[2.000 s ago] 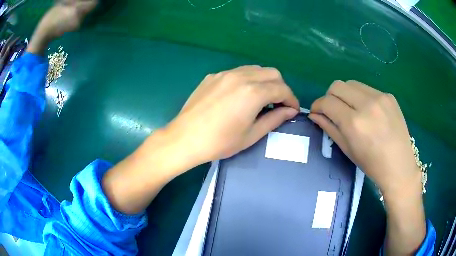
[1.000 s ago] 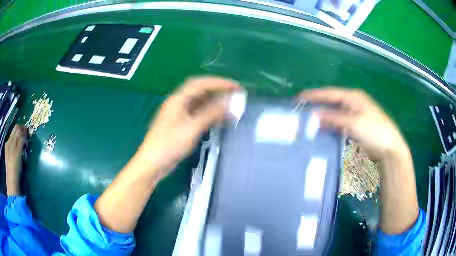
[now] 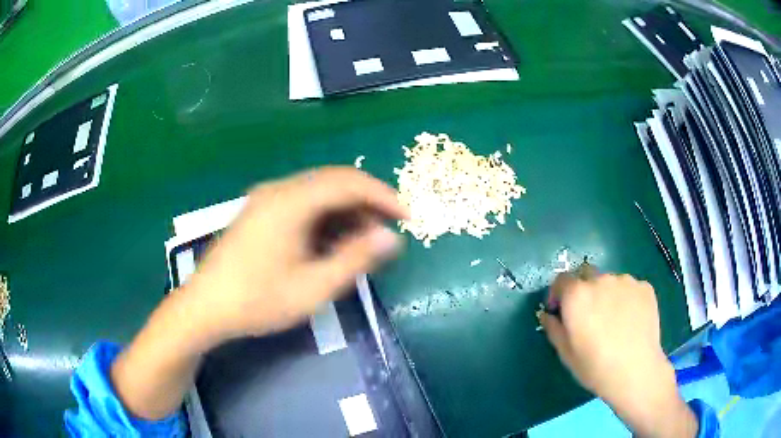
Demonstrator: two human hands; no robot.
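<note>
A black cover (image 3: 283, 392) with white patches lies at the lower left, on top of other sheets. My left hand (image 3: 283, 248) is above its top end, blurred, thumb and fingers apart, nothing seen between them. My right hand (image 3: 604, 329) is on the bench at the lower right, fingers bent down among small dark and pale bits (image 3: 563, 259); whether it holds one is hidden. A loose pile of small cream parts (image 3: 458, 186) lies beyond and between the hands.
Fanned black and white covers (image 3: 704, 184) stand at the right, a thin dark pointed stick (image 3: 658, 241) beside them. A black cover (image 3: 411, 41) lies on white sheets at the far side, another cover (image 3: 62, 154) at far left. A blue sleeve (image 3: 749, 355) shows at the right edge.
The view has swung to the right. My right hand has left the cover and moved down to the bits on the bench. My left hand has let go of the cover's top edge.
</note>
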